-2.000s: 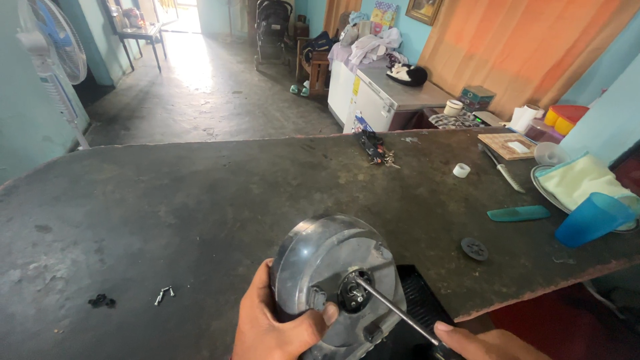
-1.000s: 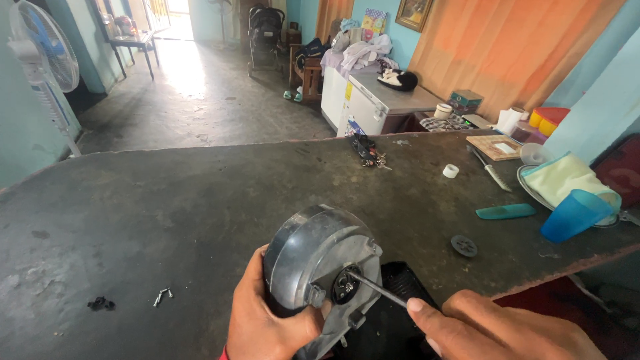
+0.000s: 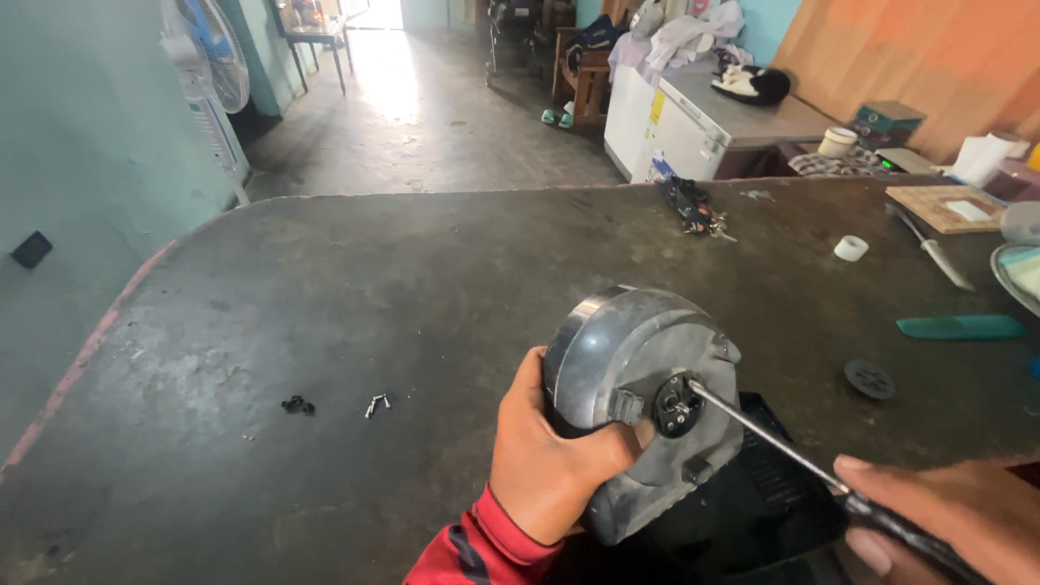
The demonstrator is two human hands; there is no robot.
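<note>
A round grey plastic housing, perhaps a headlight [image 3: 617, 366], is tilted up near the table's front, its flat back facing me. My left hand [image 3: 561, 447] grips its left side, thumb on the back. In its middle sits a round black socket [image 3: 679, 405] with small metal parts. My right hand [image 3: 934, 504], at the lower right, holds the dark handle of a screwdriver [image 3: 780, 447], whose tip touches the socket's upper edge. Under and behind the housing lies a black plastic part [image 3: 772, 496], partly hidden.
Small screws [image 3: 377, 405] and small black pieces [image 3: 298, 405] lie left on the dark table [image 3: 325, 284]. To the right are a round black cap [image 3: 869, 379], a teal comb [image 3: 960, 327], a white roll [image 3: 851, 248] and a knife [image 3: 934, 256]. Keys [image 3: 695, 211] lie near the far edge.
The view has swung to the left. The screwdriver stays against the socket; my right hand has shifted back along it toward the handle.
</note>
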